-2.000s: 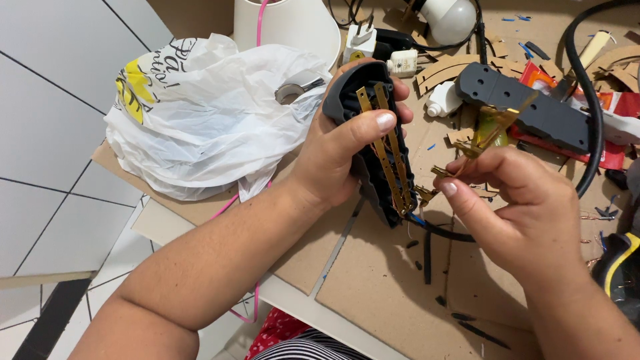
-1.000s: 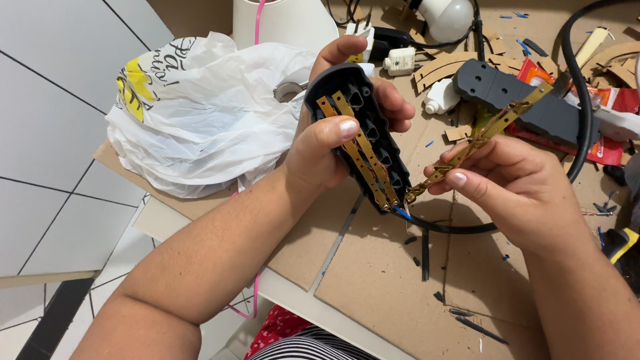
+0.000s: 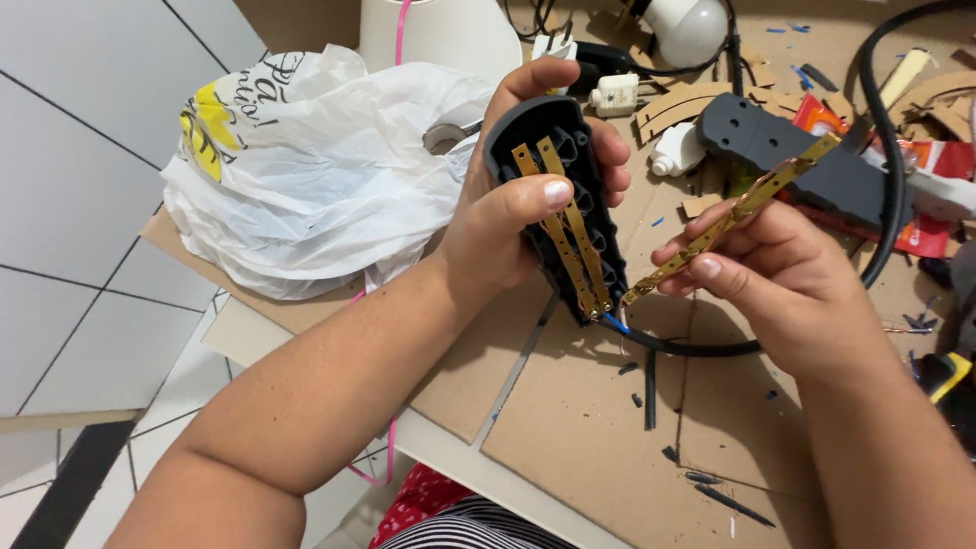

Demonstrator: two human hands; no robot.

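Note:
My left hand (image 3: 518, 191) holds a black plastic power-strip housing (image 3: 576, 152), its hollow inside facing up. Two brass contact strips (image 3: 564, 236) lie side by side in it under my left thumb, with copper wire along them. Between the fingers and thumb of my right hand (image 3: 770, 267) is another brass strip (image 3: 762, 191), slanting up to the right, copper wire wound along it. Its lower end is close to the narrow end of the housing. A blue wire (image 3: 614, 323) and a pale wire come out of a black cable (image 3: 701, 349) there.
The dark grey cover (image 3: 808, 152) lies behind my right hand. A white plastic bag (image 3: 328, 168) is at left. A light bulb (image 3: 686, 30), plug adapters (image 3: 614, 94), cardboard pieces (image 3: 679, 107) and red packets (image 3: 923, 232) lie farther back. Wire scraps (image 3: 732, 505) dot the cardboard sheet (image 3: 579, 427).
The housing has tipped from a steep angle so its inside faces up more. The brass strip in my right hand, earlier bunched near my fingers, now shows at full length, turned up to the right.

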